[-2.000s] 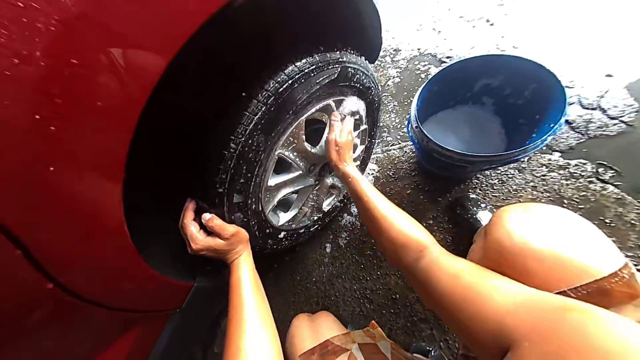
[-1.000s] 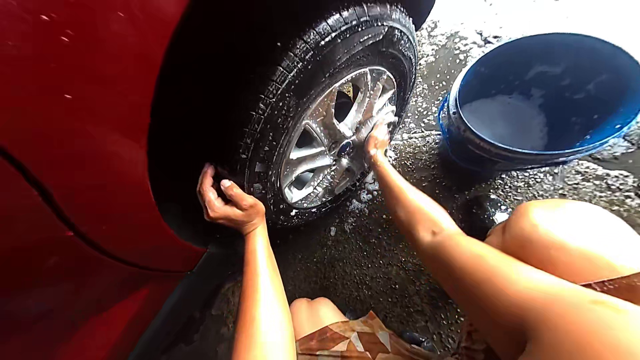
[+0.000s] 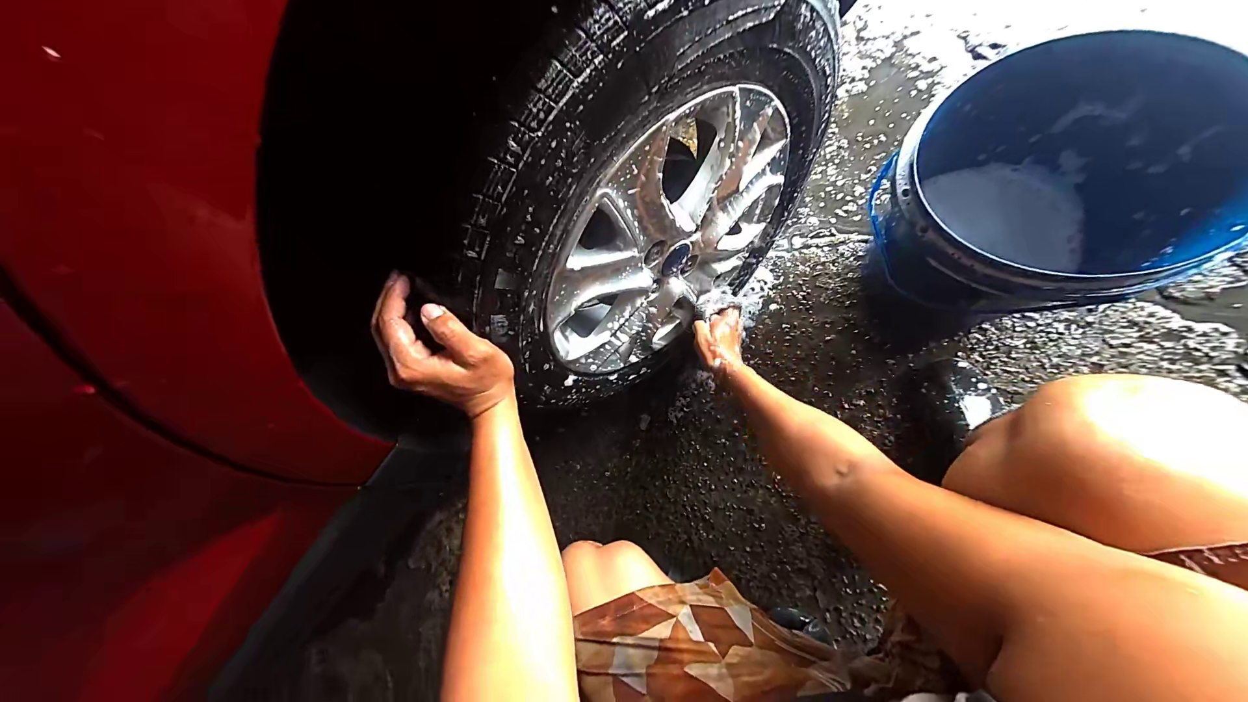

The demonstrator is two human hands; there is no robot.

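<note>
Suds and water drops cover the silver alloy wheel (image 3: 673,234) and the black tyre (image 3: 526,166) of a red car. My right hand (image 3: 720,339) is at the wheel's lower right edge, against white foam; its fingertips are partly hidden, and whether it holds a sponge or cloth cannot be made out. My left hand (image 3: 439,351) is at the tyre's left side by the dark wheel arch, its fingers curled upward and the thumb apart. Something dark may lie between those fingers, but the shadow hides it.
A blue plastic bucket (image 3: 902,195) with sudsy water stands right of the wheel on wet, foamy ground (image 3: 682,497). The red body panel (image 3: 136,195) rises at the left. My bare knees and patterned brown shorts are at the bottom.
My right hand has moved down the wheel, from its upper right part to its lower right edge. My left hand stays beside the tyre. The view has come closer to the wheel.
</note>
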